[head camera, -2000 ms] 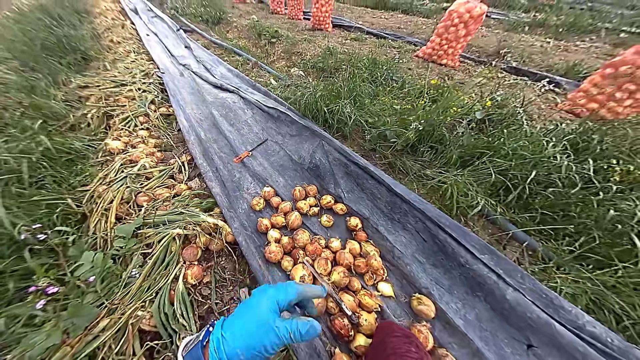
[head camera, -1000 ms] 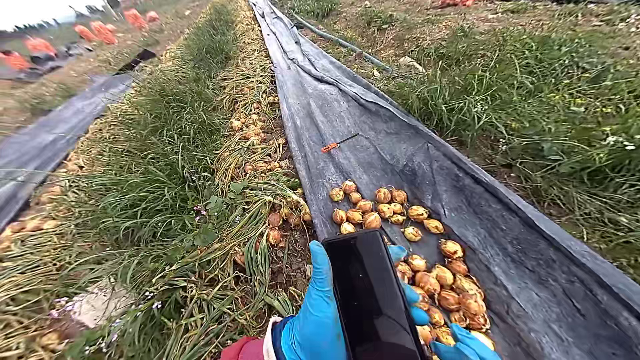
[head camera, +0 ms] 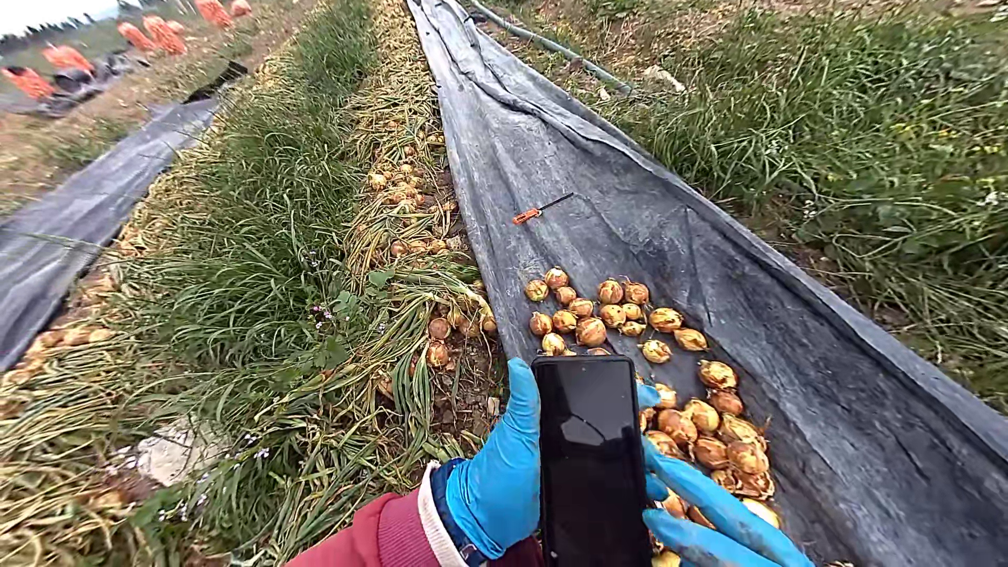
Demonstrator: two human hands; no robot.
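Note:
My left hand (head camera: 504, 472), in a blue glove, grips a black smartphone (head camera: 591, 465) upright, its thumb along the left edge and fingertips showing at the right edge. The phone's screen is dark. My right hand (head camera: 713, 512), also blue-gloved, is at the phone's lower right with fingers extended; whether it touches the phone is unclear. Behind and right of the phone, trimmed onions (head camera: 591, 331) lie in a loose pile on a dark ground sheet (head camera: 850, 409). Farther up the sheet lies an orange-handled tool (head camera: 528, 215) with a thin dark blade.
Left of the sheet runs a row of onions with drying tops (head camera: 402, 189), then tall grass (head camera: 260, 205) and another dark sheet (head camera: 102, 213). Grass (head camera: 882, 157) and a hose (head camera: 551, 47) border the right side. Filled orange mesh sacks (head camera: 161, 35) stand far left.
Two seconds ago no phone was visible and a blue-gloved hand was over the onions; the phone is in my left hand from one second ago. The view has swung left.

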